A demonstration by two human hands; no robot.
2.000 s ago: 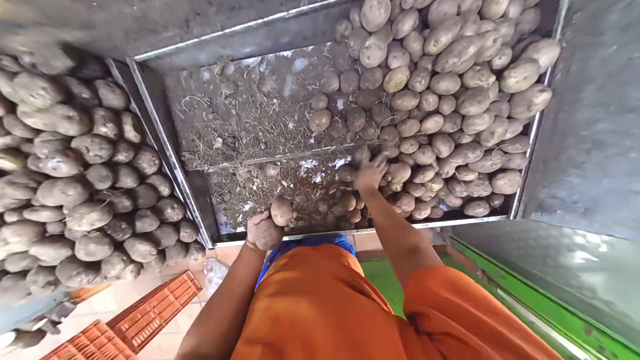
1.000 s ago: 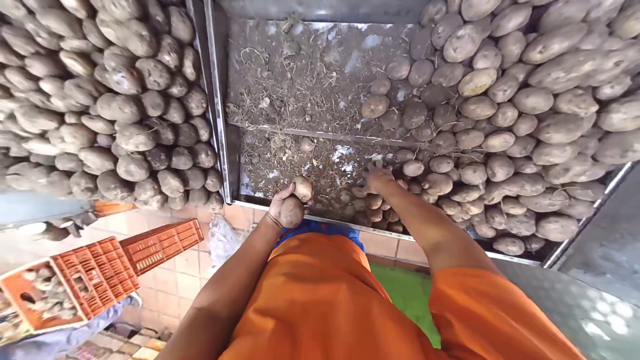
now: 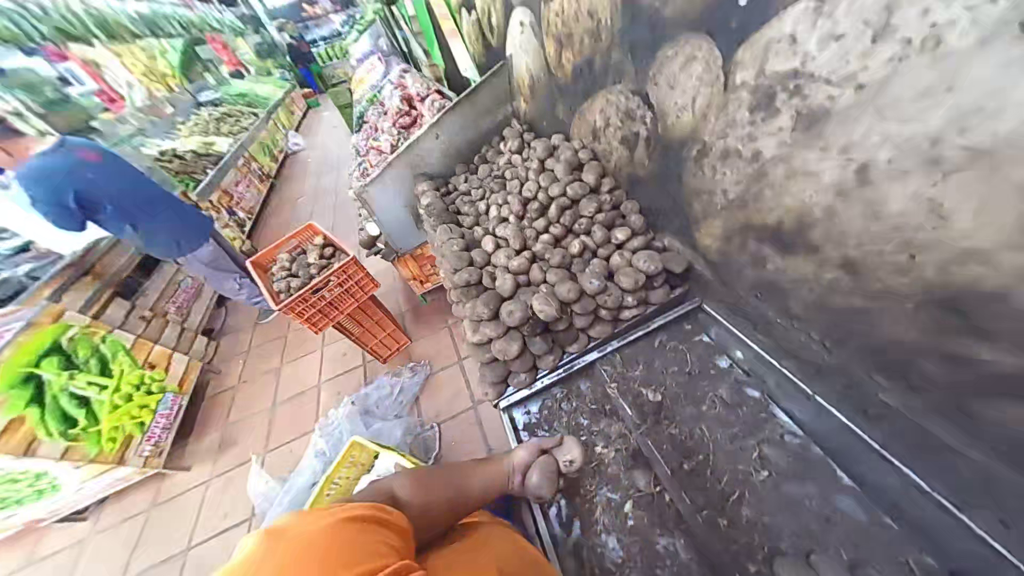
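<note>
Two potatoes (image 3: 542, 478) sit in my left hand (image 3: 530, 462), which is held over the near edge of a metal bin (image 3: 688, 448). Loose soil and dry root bits cover the bin's floor. Only this one forearm, below an orange sleeve, shows; my right hand is out of view. Just past the bin's metal divider rises a large heap of potatoes (image 3: 552, 256), against a wall with a large potato picture (image 3: 800, 136).
An orange plastic crate (image 3: 336, 292) of small potatoes stands on the tiled floor on other crates. Nearer are clear plastic sheeting (image 3: 376, 408) and a yellow crate (image 3: 344, 472). A person in blue (image 3: 120, 196) stands at left, beside green peppers (image 3: 88, 384).
The view has swung far to the left, showing the aisle and the person in blue. My right hand, earlier at the bin's potatoes, has left the view. My left hand still holds the potatoes.
</note>
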